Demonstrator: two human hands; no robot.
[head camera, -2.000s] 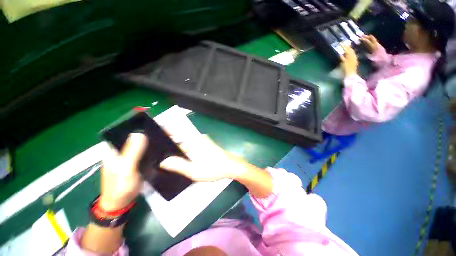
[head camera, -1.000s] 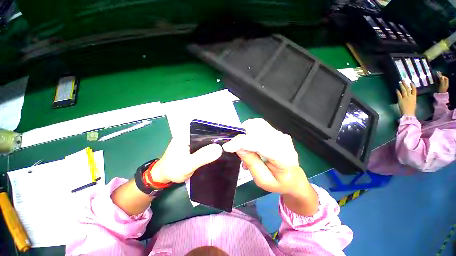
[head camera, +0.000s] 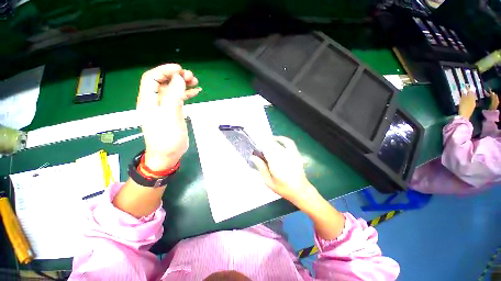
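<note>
A semi-finished smartphone (head camera: 239, 141) is tilted above the plain white paper sheet (head camera: 222, 189) at the centre of the bench. My right hand (head camera: 284, 169) holds it by its near right end. My left hand (head camera: 163, 118) is raised to the left of the phone, away from it, with its fingers curled; whether it holds something small cannot be told. The black foam tray (head camera: 335, 118) stands to the right, with one glossy phone (head camera: 396, 144) in its nearest pocket and the other visible pockets empty.
A phone (head camera: 89, 84) with a white battery area lies at the far left. A record sheet (head camera: 49, 214) with a yellow-edged pad and an orange-handled tool (head camera: 15, 230) are at left. A pale pen (head camera: 129, 138) lies by the white strip. At right, another person's hands touch a phone tray (head camera: 460, 82).
My left hand has let go of the phone and moved up and left. My right hand now holds the phone alone, turned to a different angle, over the white sheet.
</note>
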